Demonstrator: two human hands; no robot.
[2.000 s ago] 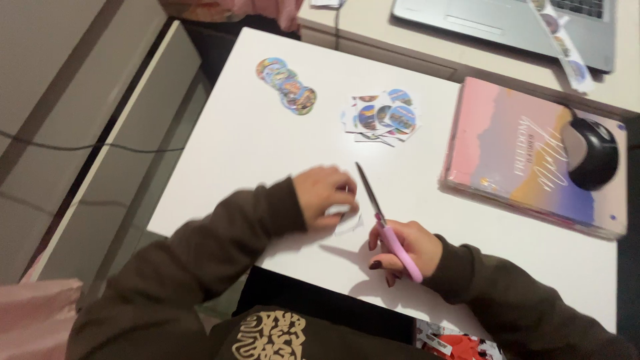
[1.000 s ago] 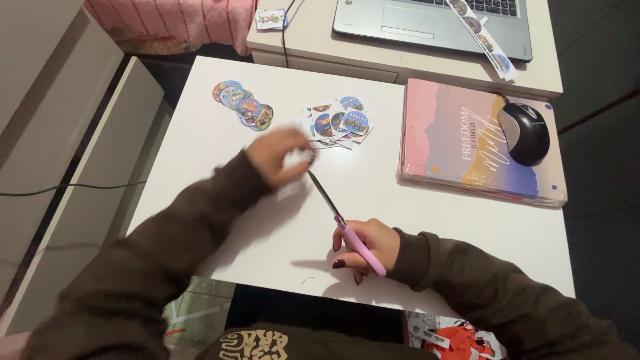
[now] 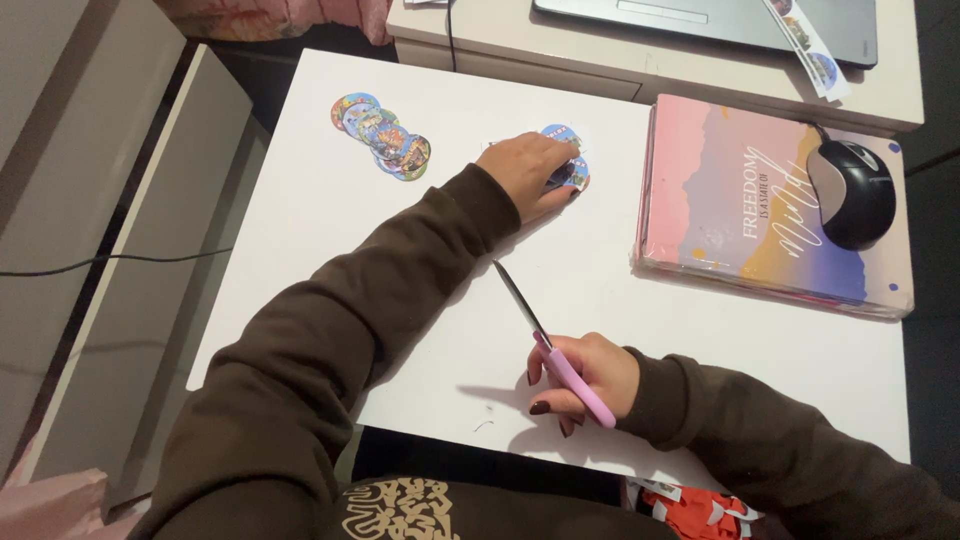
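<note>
My left hand [image 3: 529, 176] lies over the pile of printed round pictures on white paper [image 3: 574, 169], its fingers curled at the pile's edge; whether it grips a piece is hidden. In my right hand [image 3: 589, 375] is a pair of scissors with pink handles [image 3: 574, 379], its blades together and pointing up and left over the white tabletop [image 3: 420, 315]. Left of the pile, cut-out round pictures [image 3: 386, 135] overlap in a slanting row.
A thick notebook [image 3: 705, 202] with a black computer mouse [image 3: 859, 195] on it lies at the right. Behind stands a pale desk [image 3: 510, 49] with a laptop [image 3: 720, 19] and a strip of round pictures [image 3: 814, 56]. Red and white scraps [image 3: 697, 514] show below the front edge.
My left hand has moved away from near the scissors, up and right to the pile of printed pictures. The right hand still holds the scissors.
</note>
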